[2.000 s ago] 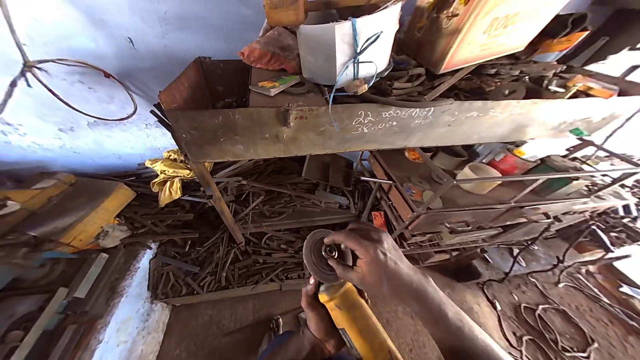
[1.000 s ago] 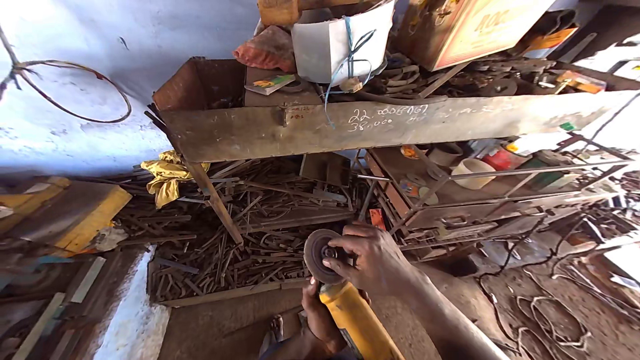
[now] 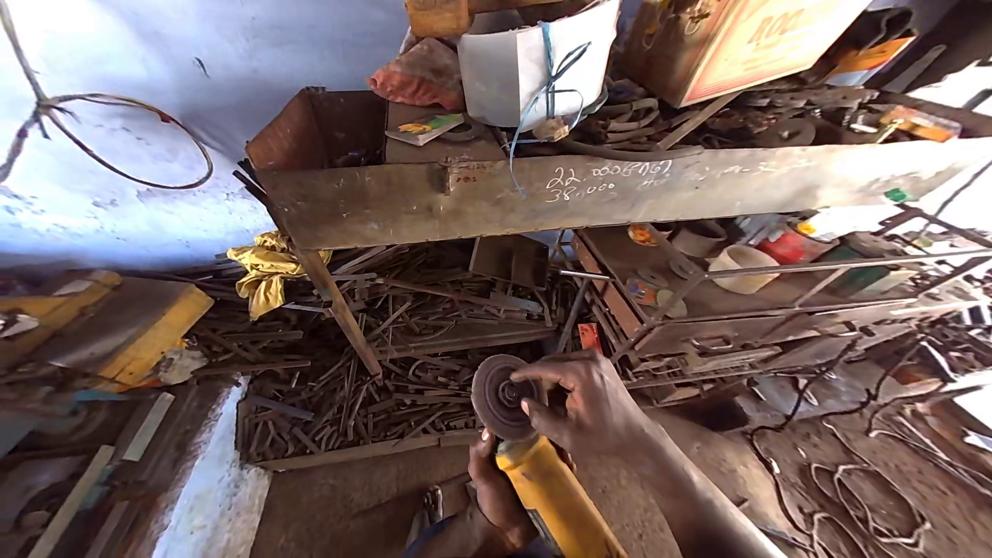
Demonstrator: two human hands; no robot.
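A yellow angle grinder (image 3: 559, 496) points up from the bottom of the view, its round abrasive disc (image 3: 490, 397) facing me. My left hand (image 3: 500, 490) grips the grinder just below its head, from the left side. My right hand (image 3: 585, 399) reaches in from the right, thumb and index finger at the locking nut (image 3: 509, 393) in the middle of the disc. The other right fingers are curled. The back of the disc and most of the left fingers are hidden.
A metal shelf (image 3: 434, 205) holds a white container (image 3: 535, 70) and a cardboard box (image 3: 744, 46). Beneath lies a heap of scrap metal strips (image 3: 364, 403). A rack (image 3: 697, 329) stands at right; cables (image 3: 868, 496) lie on the floor. A yellow machine part (image 3: 147, 341) is at left.
My right thumb and fingers have shifted slightly about the nut at the disc's centre. My left hand stays on the grinder.
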